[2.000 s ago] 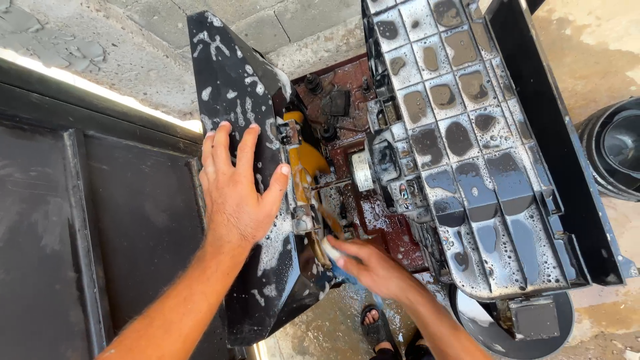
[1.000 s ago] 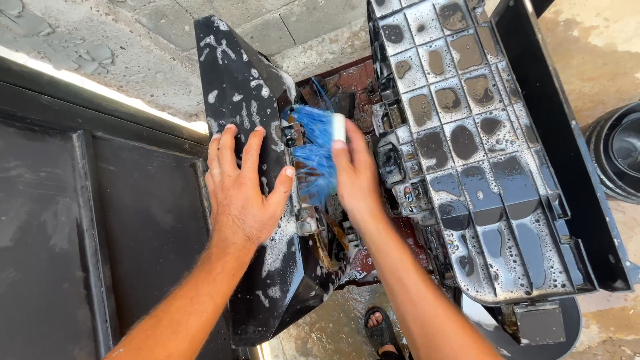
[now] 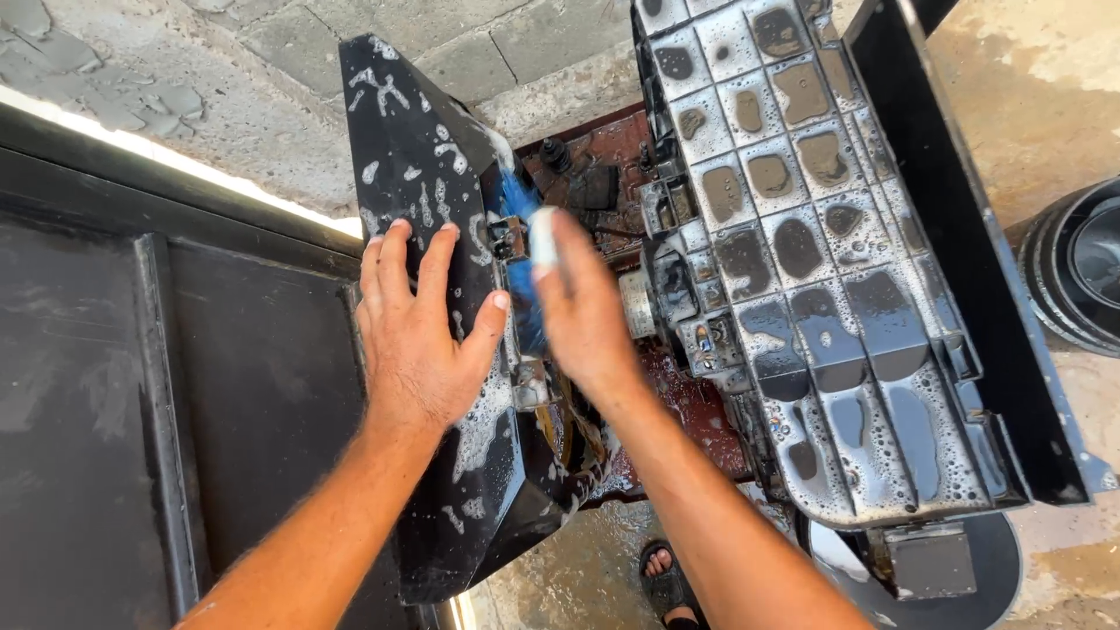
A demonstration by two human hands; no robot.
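My left hand [image 3: 420,332] rests with fingers spread on a black angular cover panel [image 3: 385,131] streaked with soap foam. Blurred by motion, my right hand [image 3: 577,306] grips the white back of a brush with blue bristles [image 3: 516,197], which lie against the panel's right edge and a small bracket [image 3: 529,385]. Right of that hand stands a wet black ribbed plastic housing [image 3: 796,254], its square cells holding suds and murky water. Between panel and housing, a pale cylindrical part [image 3: 637,304] and a wet reddish-brown base [image 3: 691,411] show.
A black metal door or panel [image 3: 254,420] stands at left, a concrete block wall [image 3: 455,52] behind. At right are a long black metal plate [image 3: 962,219] and black round containers [image 3: 1076,262]. Below lie a dark basin [image 3: 997,560] and a sandalled foot [image 3: 665,573] on wet floor.
The brush, low between panel and housing two seconds ago, has moved up and then left against the panel's edge. My left hand has stayed on the panel.
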